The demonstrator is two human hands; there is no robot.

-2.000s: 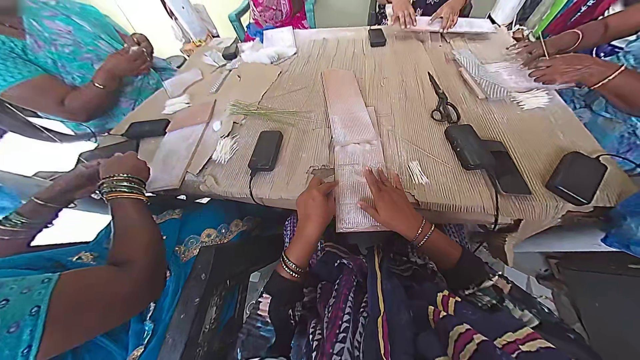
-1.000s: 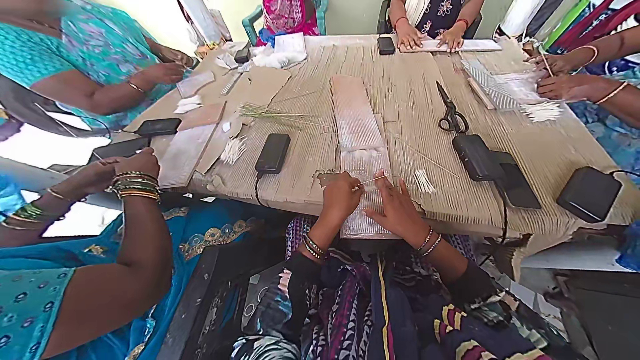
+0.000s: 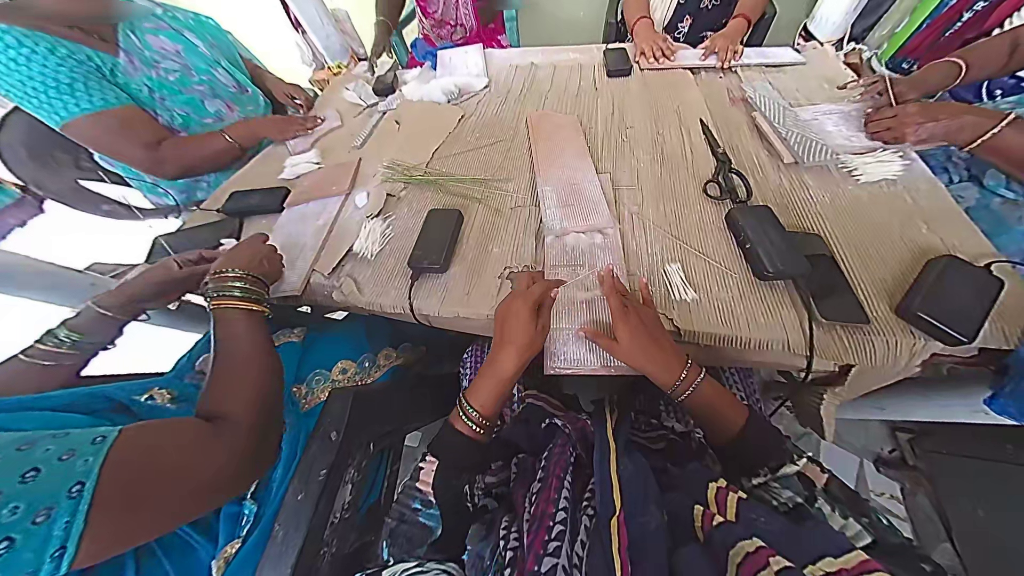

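Observation:
A long flat board with a ribbed, whitish surface lies in front of me, its near end at the table edge. A strip of white fluffy material crosses it, and its far part is pinkish. My left hand pinches one end of a thin white stick above the board. My right hand rests on the board with fingers spread, its fingertips by the stick's other end; whether they grip it I cannot tell. A small pile of white sticks lies right of my right hand.
Black scissors, a black power bank and a phone lie to the right, another black device to the left. Green thin stalks lie beyond it. Co-workers' hands work on similar boards around the cardboard-covered table.
Two seconds ago both my hands lay on the board's sides with no stick visible. A thin white stick now shows between them. The far co-worker's hands have moved along their board.

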